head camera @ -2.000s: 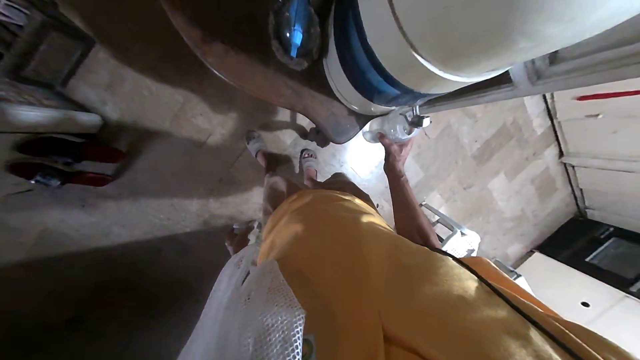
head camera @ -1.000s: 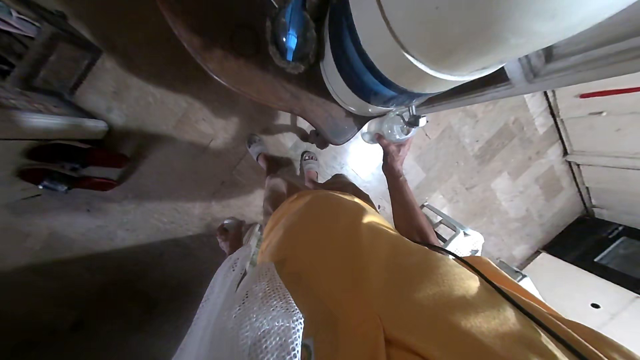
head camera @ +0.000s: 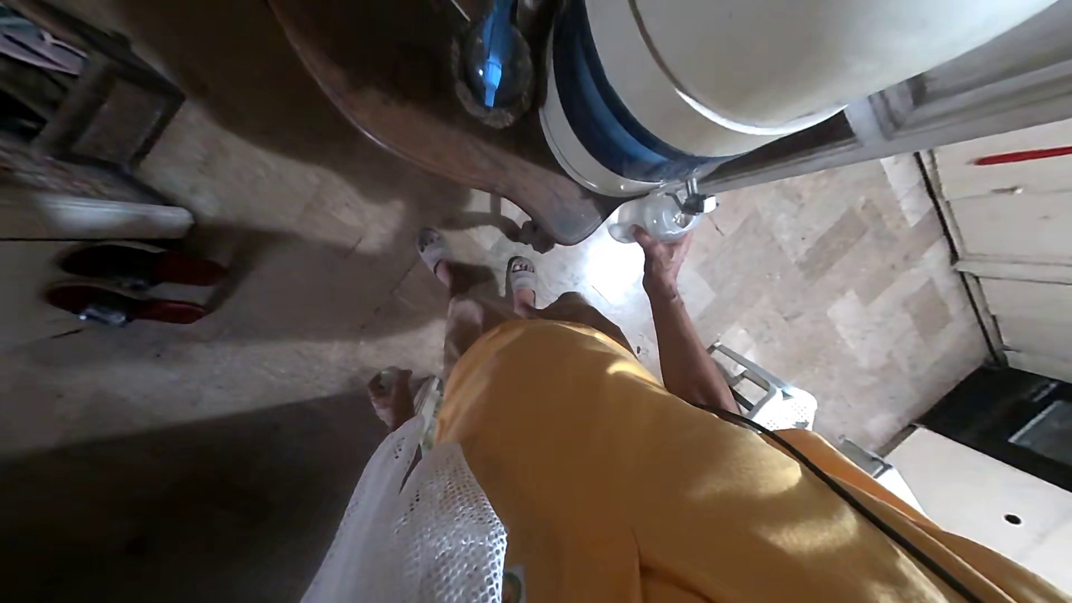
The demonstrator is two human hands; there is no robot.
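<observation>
At the right, my right hand (head camera: 666, 251) grips a clear bottle or jar (head camera: 657, 219), tilted or lying sideways in this view. Its mouth end is against the small metal tap (head camera: 693, 201) of a large cream-and-blue drink dispenser (head camera: 620, 126). Whether liquid runs into it cannot be told. Low at the left, beside my yellow shirt, is my left hand (head camera: 391, 395), with fingers curled near a small pale round thing, possibly a cap. White mesh cloth (head camera: 452, 511) hangs over that arm's side.
The dispenser stands on a dark wooden tabletop (head camera: 469, 159) with a curved edge, near a clear container holding a blue object (head camera: 494, 71). Red-and-black shoes (head camera: 126, 289) lie far left. A white plastic stool or chair (head camera: 783, 402) is behind my right arm; a black cord crosses my shirt.
My left hand has moved a little outward from my shirt and shows more plainly. My right hand keeps the bottle at the tap throughout.
</observation>
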